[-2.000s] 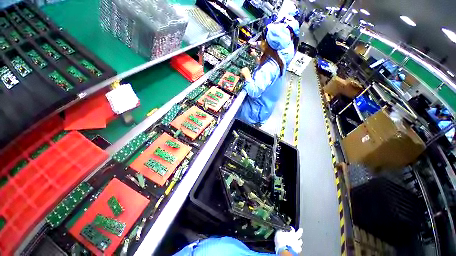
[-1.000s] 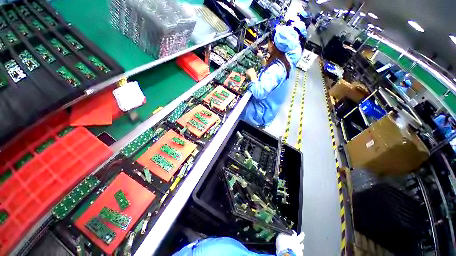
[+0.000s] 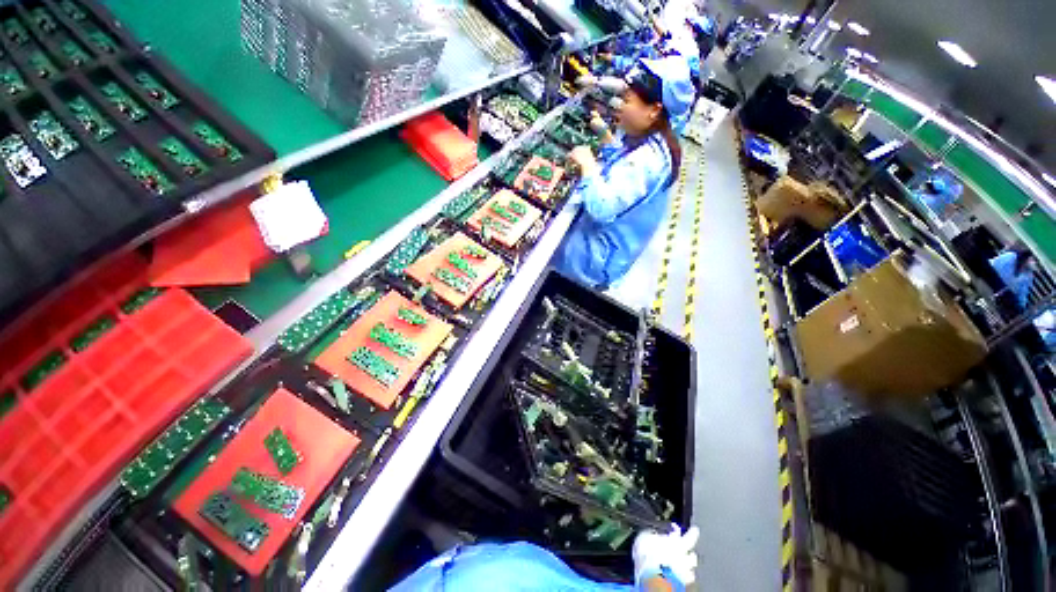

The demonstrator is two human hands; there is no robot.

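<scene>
My right hand (image 3: 666, 555), in a white glove, is at the bottom edge, at the near right corner of the black bin (image 3: 693, 428). It touches or nearly touches the corner of a tilted carrier fixture (image 3: 579, 451); whether it grips the fixture or the bin rim cannot be told. My left hand is out of the picture; a blue sleeve or smock (image 3: 510, 569) shows at the bottom. Another carrier fixture (image 3: 579, 347) lies further back in the bin. On the line at left, a row of carriers bears red sheets (image 3: 319, 430) with green modules (image 3: 269, 491) on top.
A metal rail (image 3: 400, 468) separates line and bin. The red compartment tray (image 3: 127, 370), black slotted tray (image 3: 93, 191) and clear blister trays (image 3: 347, 58) are at left. A person in blue (image 3: 625, 185) stands ahead. Cardboard boxes (image 3: 892, 330) stand right of the taped aisle.
The view has shifted slightly. The person ahead has turned the head, and the face now shows in profile. My right hand stays at the bin corner, and the fixtures look about the same.
</scene>
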